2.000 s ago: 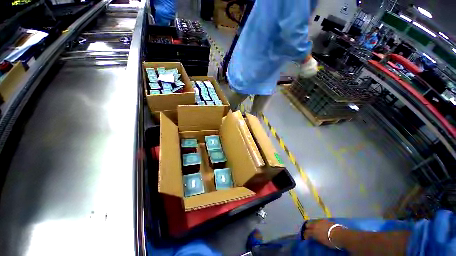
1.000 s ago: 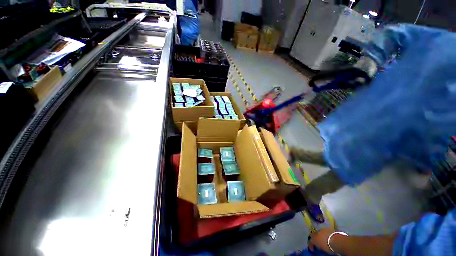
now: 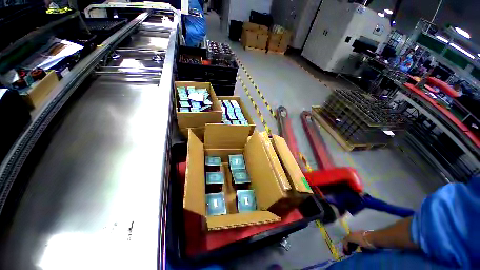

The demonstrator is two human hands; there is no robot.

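An open brown carton point(image 3: 231, 220) stands in the black tote point(image 3: 252, 240), on its red inside. Its flaps are raised. Inside are several teal-topped units point(image 3: 216, 204) in two rows, with a cardboard divider point(image 3: 229, 182) between them. A folded flat piece of cardboard point(image 3: 287, 164) leans outside its right side. My right hand point(image 3: 358, 241) is low at the right, below and right of the carton and apart from it. Its fingers are partly hidden and dark at the tips, so its grip is unclear. My left hand is out of the picture.
The shiny conveyor point(image 3: 89, 174) runs along the left. Two more filled cartons point(image 3: 200, 118) and black crates point(image 3: 208, 68) stand behind the open one. A red pallet jack point(image 3: 334, 179) is on the floor close to the tote's right. A loaded pallet point(image 3: 350, 140) stands farther right.
The person in blue has moved right and out of view. The pallet jack has come nearer, beside the tote. The carton and its units look unchanged. My right hand stays low at the right.
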